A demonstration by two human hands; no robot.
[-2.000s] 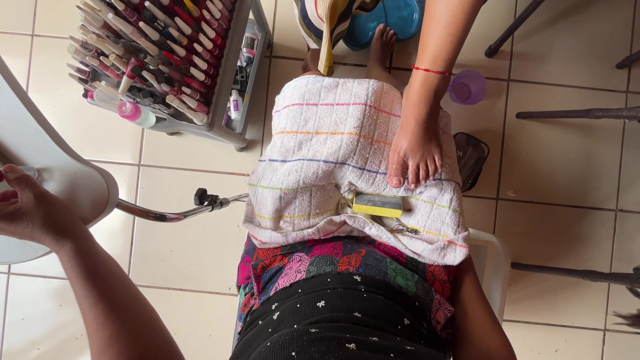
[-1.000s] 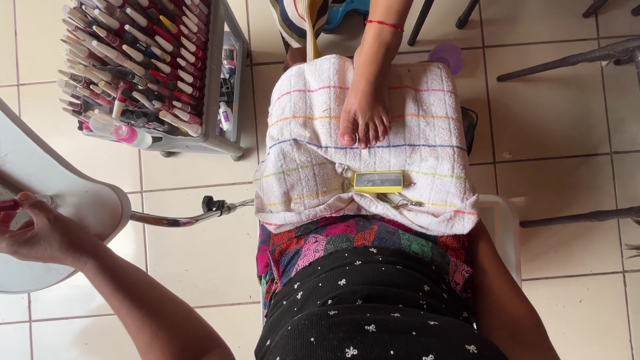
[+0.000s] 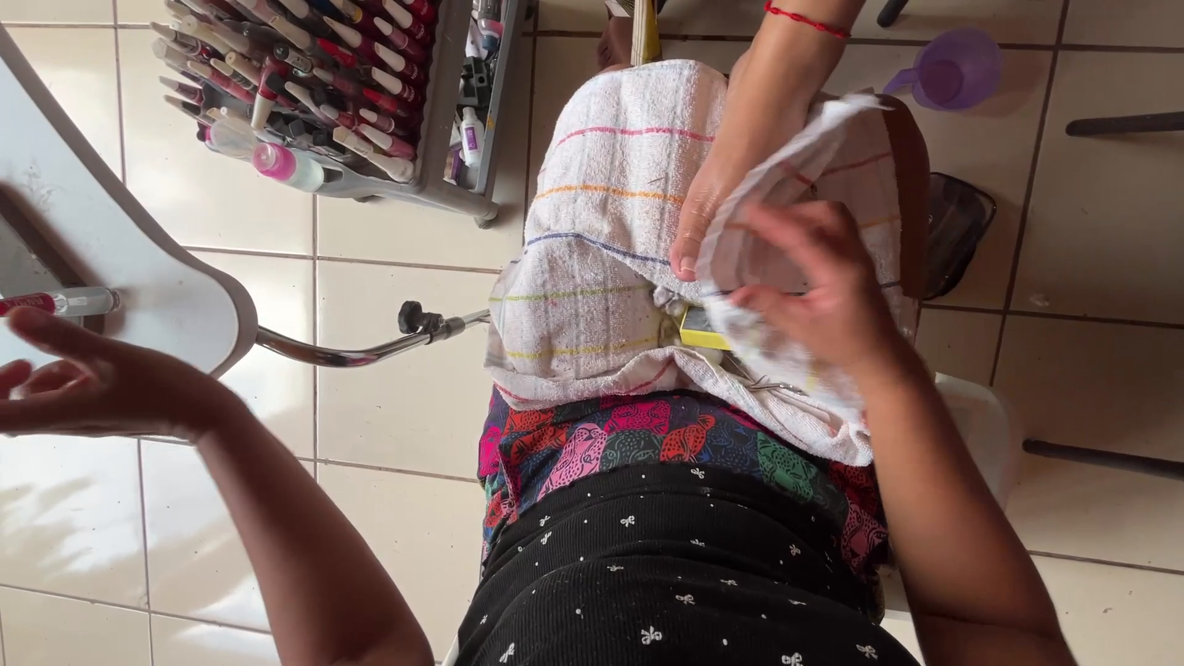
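Note:
My left hand [image 3: 88, 379] is over the grey tray [image 3: 176, 268] at the left, palm up with fingers apart, its thumb beside a small clear bottle with a red part [image 3: 69, 302]. On my lap lies a white striped towel [image 3: 592, 217]. My right hand [image 3: 805, 277] is at the towel's raised right flap, fingers blurred; whether it pinches the cloth cannot be told. Another person's foot [image 3: 708, 208], with a red cord at the ankle, rests on the towel, partly hidden by the flap. A yellow-edged block [image 3: 703, 329] and a metal tool [image 3: 777, 387] lie near the towel's lower fold.
A grey trolley [image 3: 425, 190] with many nail-colour samples and bottles stands at the upper left. The tray's curved metal arm [image 3: 342, 356] reaches toward my lap. At the right are a purple cup [image 3: 957, 69], a dark container [image 3: 962, 231] and dark furniture legs [image 3: 1105, 460] over the tiled floor.
My right hand has come into view, and the towel's right side is now lifted beside the foot. The bottle at my left hand shows more plainly on the tray.

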